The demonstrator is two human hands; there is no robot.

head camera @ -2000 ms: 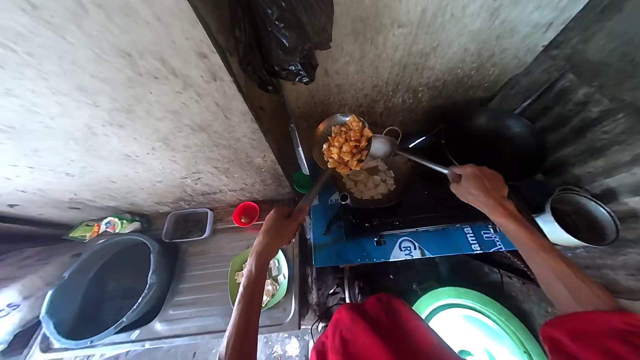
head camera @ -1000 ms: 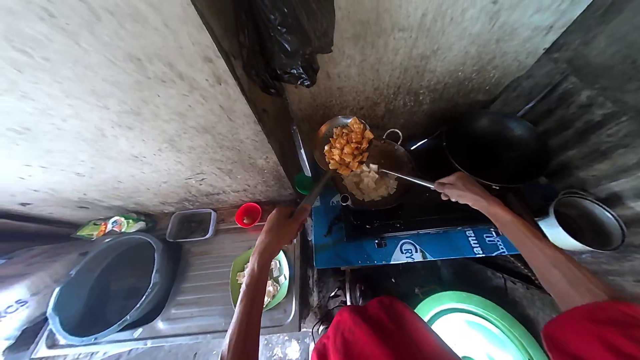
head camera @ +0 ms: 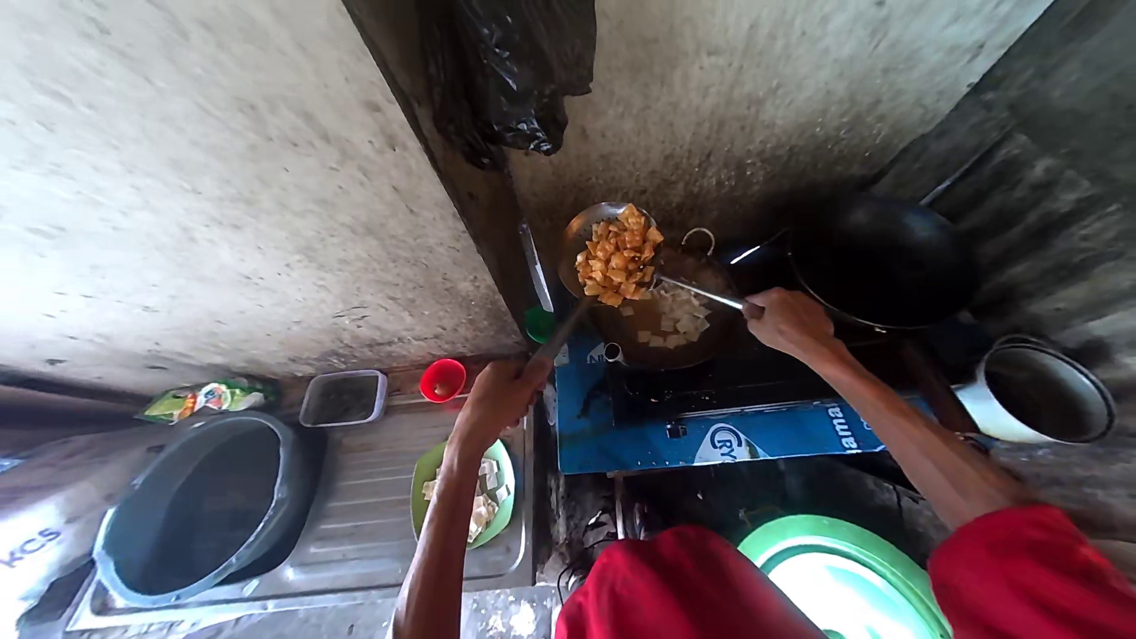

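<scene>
My left hand (head camera: pixel 501 399) grips the handle of a metal skimmer (head camera: pixel 581 232), which holds a heap of browned fried pieces (head camera: pixel 619 257) above the left side of a wok. My right hand (head camera: pixel 792 327) is closed on the handle of a metal spatula or ladle (head camera: pixel 706 291); its head is hidden at the heap's right edge. In the wok (head camera: pixel 661 357), pale cut pieces (head camera: pixel 679 315) lie in oil on the stove (head camera: pixel 683 395). A green plate (head camera: pixel 419 493) with white pieces (head camera: pixel 484 515) lies beneath my left forearm.
An empty-looking black wok (head camera: pixel 887 262) sits right of the stove, near a white pot (head camera: pixel 1021 399). On the left metal sink top (head camera: pixel 355 497) are a grey basin (head camera: pixel 200 506), a clear container (head camera: pixel 343 398) and a red cup (head camera: pixel 442 380). Black plastic bags (head camera: pixel 524 80) hang above; a green tub (head camera: pixel 834 550) stands below.
The right-hand utensil was over the pale pieces one second ago; its head has moved up and left to the skimmer's heap. The left hand still holds the skimmer over the wok's side.
</scene>
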